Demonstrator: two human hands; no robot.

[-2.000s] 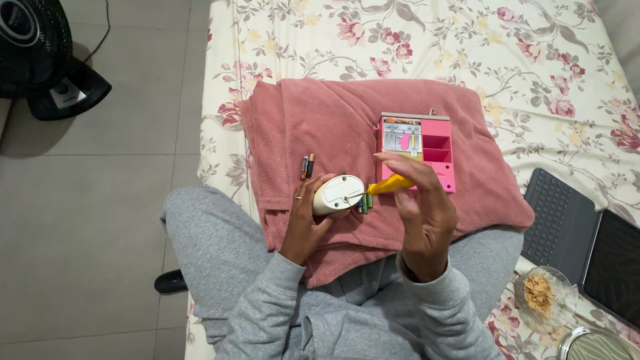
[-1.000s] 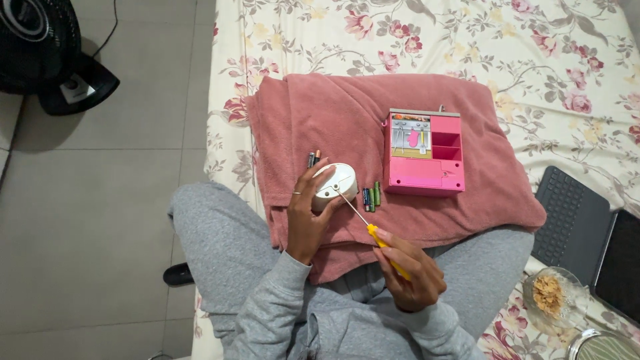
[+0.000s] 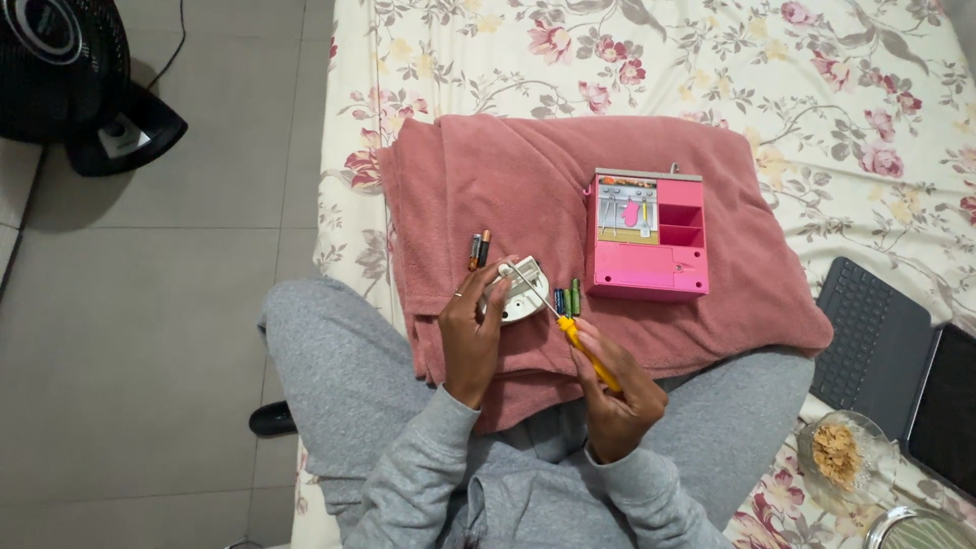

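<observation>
My left hand [image 3: 474, 324] grips a small white plastic device [image 3: 524, 303], whose underside faces up and shows a recess. A yellow-handled screwdriver [image 3: 589, 357] is in my right hand [image 3: 621, 385], its thin metal shaft lying across the device and its tip near my left fingertips. Two dark batteries with copper-coloured ends [image 3: 479, 250] lie on the pink blanket [image 3: 534, 183], just above my left hand. Several smaller green and blue batteries [image 3: 568, 299] lie right of the device. Beyond them stands a pink plastic toy kitchen unit [image 3: 648, 263] with open shelves and a small screwed cover.
The folded blanket rests across my lap on a floral bedsheet [image 3: 488, 69]. At the right are a keyboard case [image 3: 869, 328], a tablet [image 3: 949, 412], a glass bowl of food [image 3: 837, 456] and a round lidded container [image 3: 919, 530]. A black fan [image 3: 65, 72] stands on the floor at the left.
The device's underside looked covered in the earliest frame; a recess now shows. My right hand has moved down from beside the toy, still with the screwdriver.
</observation>
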